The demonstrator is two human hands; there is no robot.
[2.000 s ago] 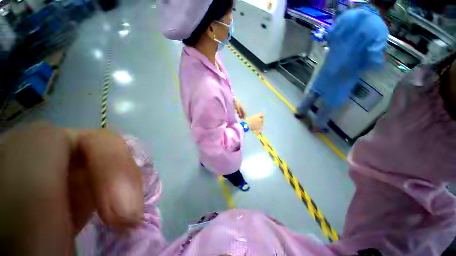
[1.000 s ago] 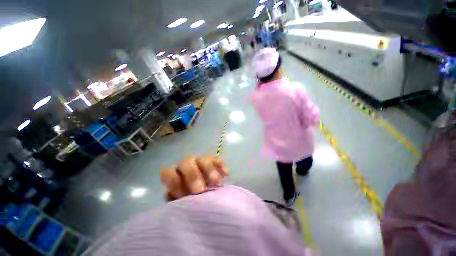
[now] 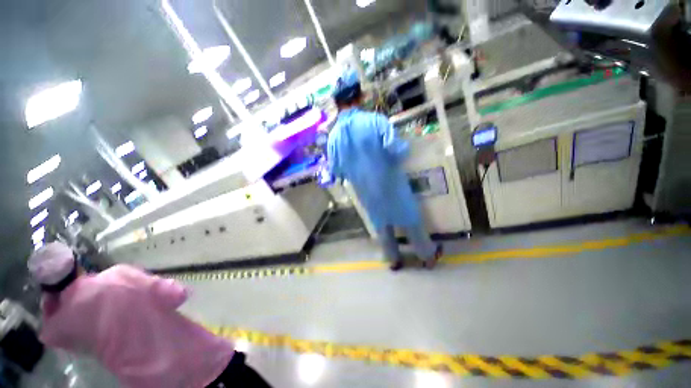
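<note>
A silver metal tool [image 3: 615, 17] with small dark holes shows very close at the top right corner, cut off by the frame edge. My right hand [image 3: 676, 47] is a dark, blurred part at the right edge, against the tool's end; it appears closed on it, but its fingers are hard to make out. My left hand is out of the picture.
A person in a pink smock and cap [image 3: 125, 318] is at the lower left. A person in a blue smock [image 3: 375, 170] stands at white line machines [image 3: 564, 178]. A long white cabinet [image 3: 220, 227] with a purple-lit opening stands left. Yellow-black tape [image 3: 454, 362] crosses the floor.
The view has swung right toward the machine line. The pink-smocked person is now at the lower left. My left hand has left the picture, and the metal tool's holes now show at top right.
</note>
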